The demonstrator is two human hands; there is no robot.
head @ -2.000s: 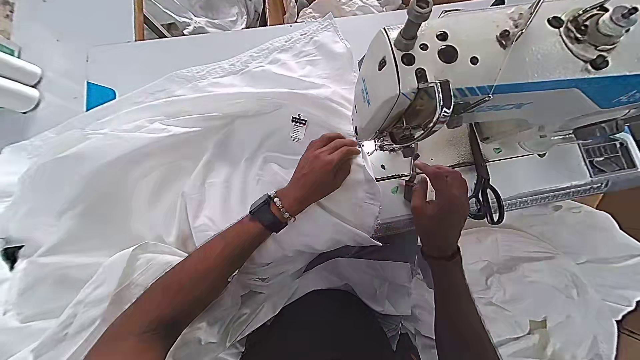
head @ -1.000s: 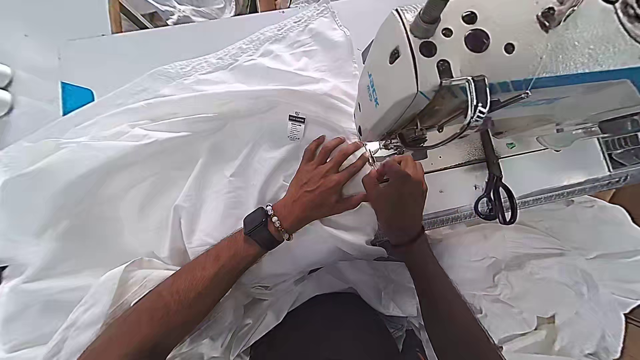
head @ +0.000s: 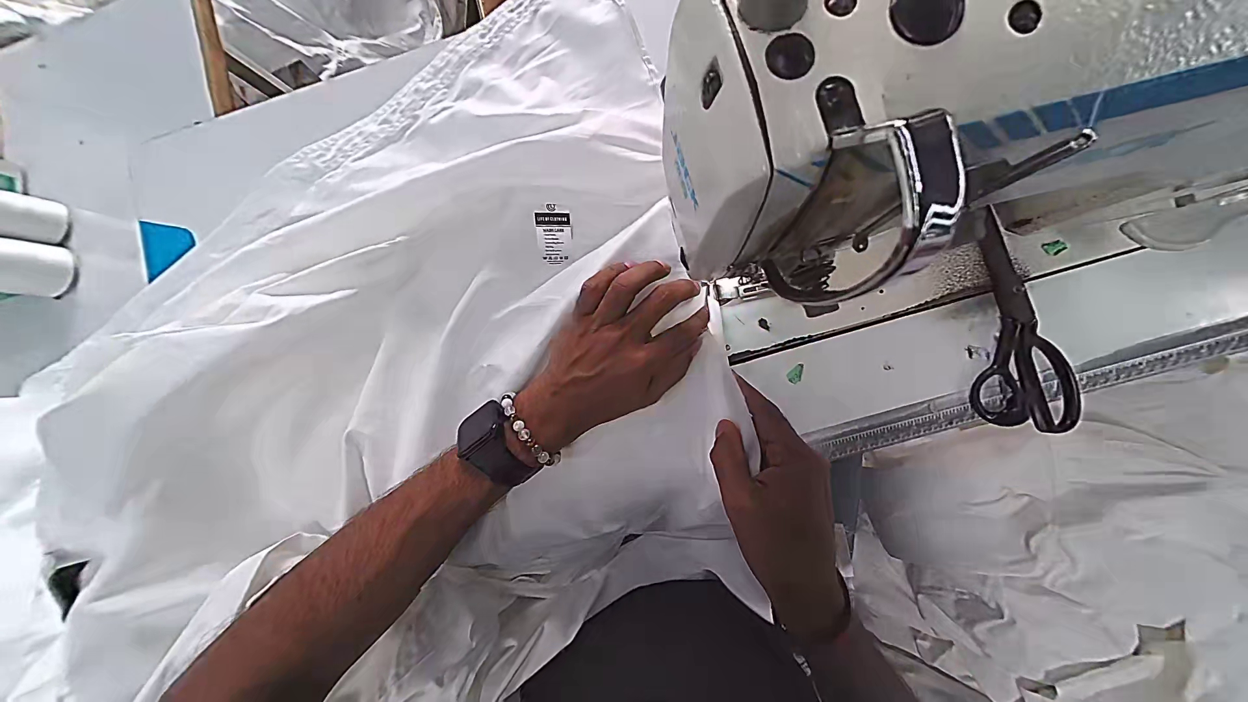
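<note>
White fabric [head: 273, 361] with a printed care label [head: 553, 234] lies spread across the bed of an industrial sewing machine [head: 838, 127]. My left hand [head: 624, 351] presses down on the fabric, fingertips just left of the lit presser foot [head: 731, 289]. The edge of the cloth is pinched between the thumb and fingers of my right hand [head: 775, 487], below the foot and nearer to me. The needle itself is hidden behind the machine head.
Black-handled scissors [head: 1024, 380] lie on the machine bed at the right, near a measuring tape [head: 907, 424] along its front edge. More white cloth [head: 1072, 526] is heaped at lower right. White rolls [head: 34, 244] stand at far left.
My right hand has moved from beside the presser foot down toward me along the cloth edge. My left hand stays flat near the foot. The view has come closer to the machine.
</note>
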